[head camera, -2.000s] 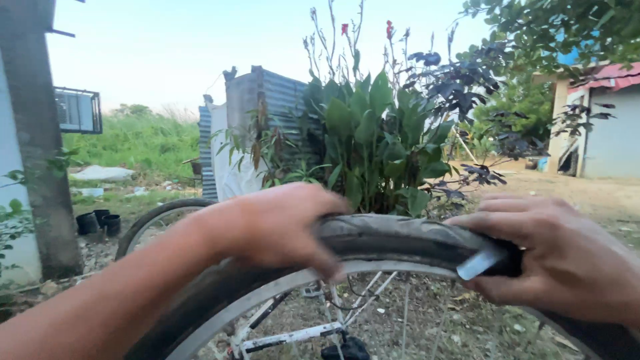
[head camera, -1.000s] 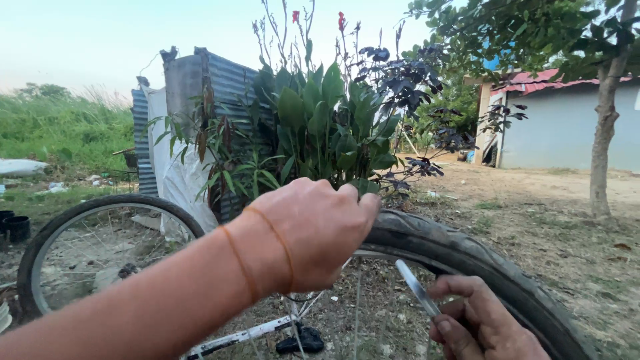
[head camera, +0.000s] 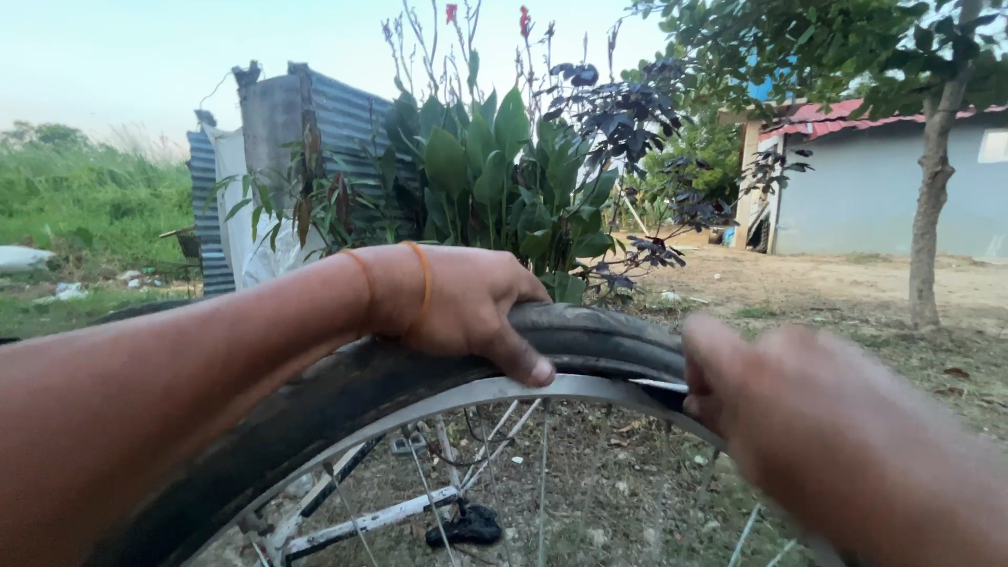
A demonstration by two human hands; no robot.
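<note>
A black bicycle tyre [head camera: 598,335] sits around a silver wheel rim [head camera: 583,386] with thin spokes. My left hand [head camera: 472,315], with orange bands at its wrist, grips the tyre from above, its thumb down at the rim's edge. Blurred by motion, my right hand [head camera: 732,378] is at the tyre's right side, closed on a flat metal lever [head camera: 657,385] whose tip lies between tyre and rim. A dark gap shows there. The far end of the lever is hidden in my fingers.
Behind the wheel lies a white bicycle frame [head camera: 386,516] with a black saddle-like part [head camera: 466,526]. Farther off stand leafy plants [head camera: 504,173], a corrugated metal sheet [head camera: 346,118], a tree trunk [head camera: 933,205] and a grey building [head camera: 874,189].
My right hand has brought the metal lever from below the tyre up to the rim's edge. My left hand's thumb now rests at the rim. The view has shifted.
</note>
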